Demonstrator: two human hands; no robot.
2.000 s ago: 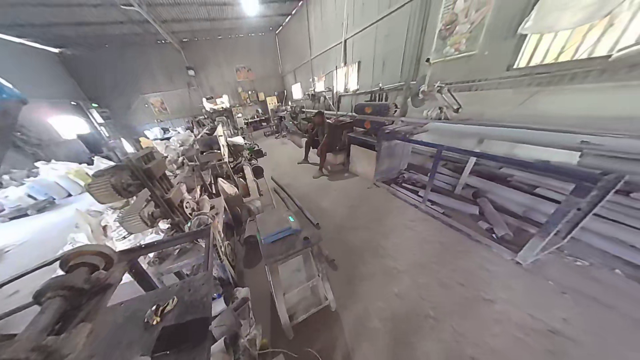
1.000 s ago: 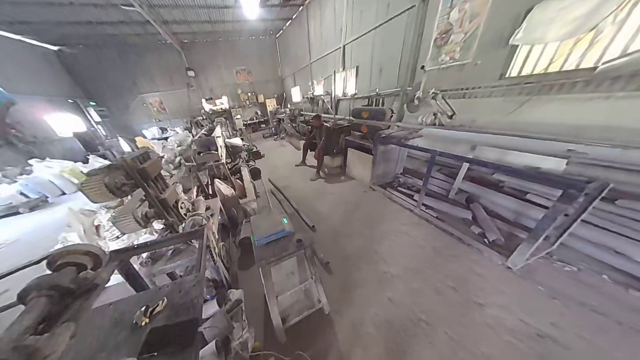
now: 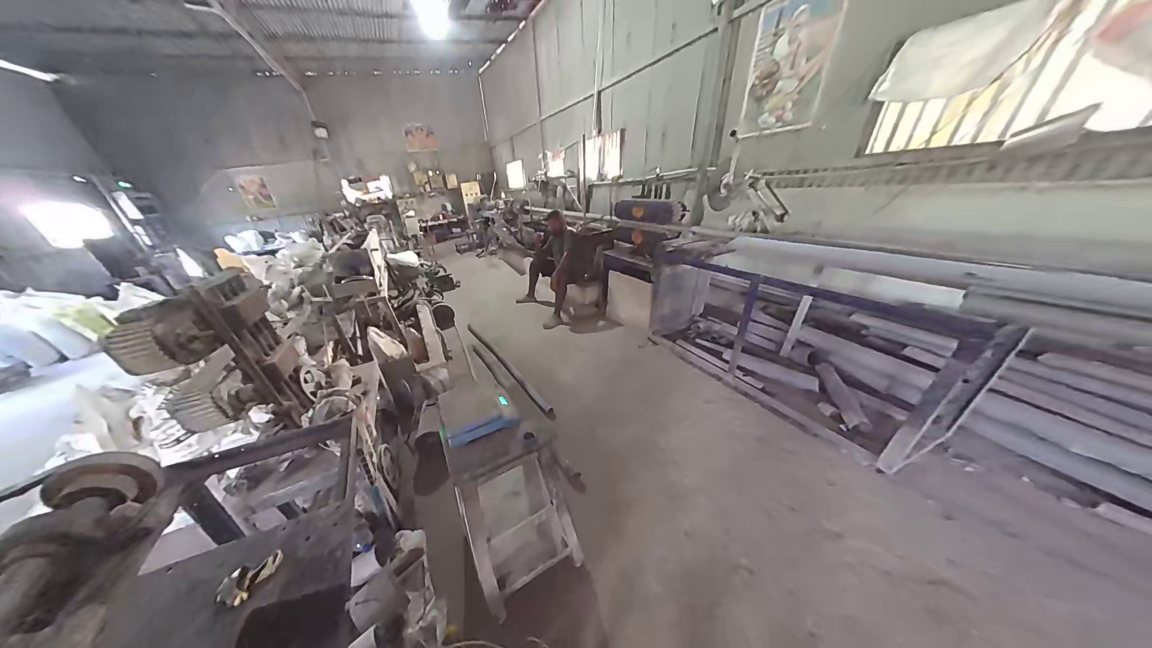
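Neither my left hand nor my right hand shows in the head view. Nearest at the lower left is a dark metal machine table [image 3: 306, 558] with a small crumpled scrap [image 3: 249, 579] lying on it. A round machine wheel [image 3: 101, 481] stands at the far left edge. Right of the table, low in the middle, is a small metal stand [image 3: 517, 522] with a blue item [image 3: 481, 430] and a small lit green display [image 3: 503, 400] at its top. Ribbed electric motors [image 3: 148, 337] sit on a frame at the left.
Dark pipes [image 3: 511, 371] lie on the floor beyond the stand. A person [image 3: 553, 261] sits farther back near the right wall. A long metal rack [image 3: 801, 292] holding pipes or rolls [image 3: 900, 373] runs along the right. Machinery and white sacks [image 3: 72, 315] fill the left side.
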